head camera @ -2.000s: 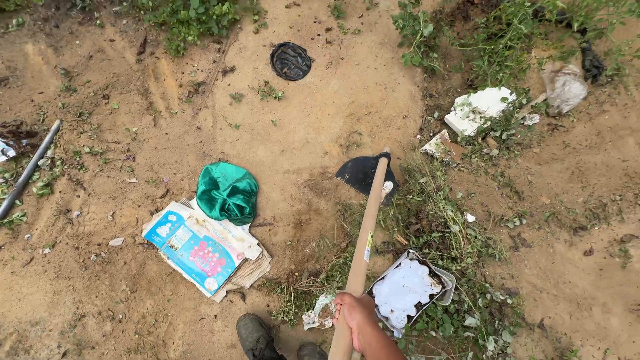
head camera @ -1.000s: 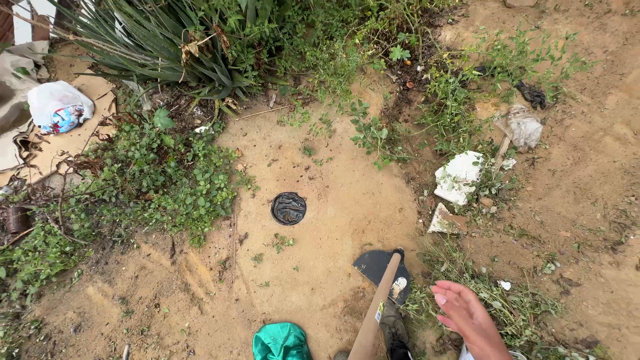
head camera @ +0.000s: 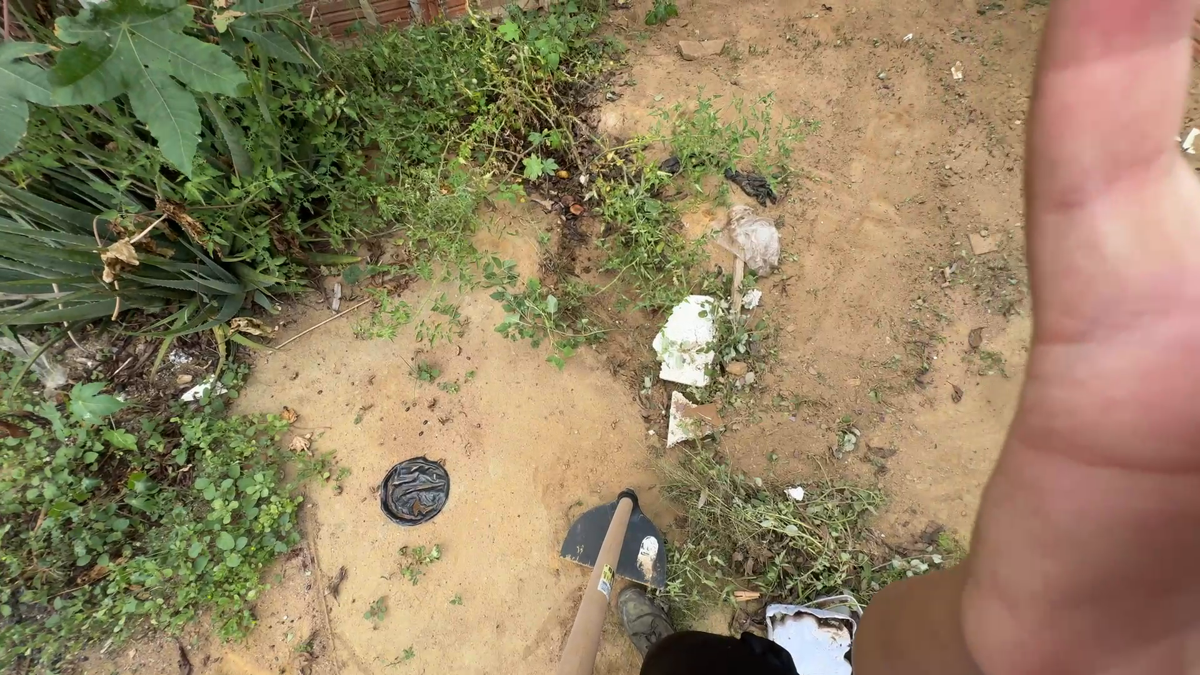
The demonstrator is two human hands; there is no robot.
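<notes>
My right hand is raised very close to the camera at the right edge, its bare palm showing and its fingertips cut off by the frame. Nothing is seen in it. My left hand is out of view. A garden hoe rests with its dark metal blade on the sandy ground beside my boot. Its wooden handle runs down past the bottom edge, so whatever holds it up there is hidden. Pulled weeds lie in a heap right of the blade.
A round black plastic-lined hole lies left of the hoe. White foam pieces, a clear plastic bag and a dirty white tray lie on the right. Leafy weeds and a spiky aloe-like plant border the left.
My right hand has let go of the hoe handle, which it gripped two seconds ago, and has risen close to the camera. The view has tilted up and away from the green cloth and papers.
</notes>
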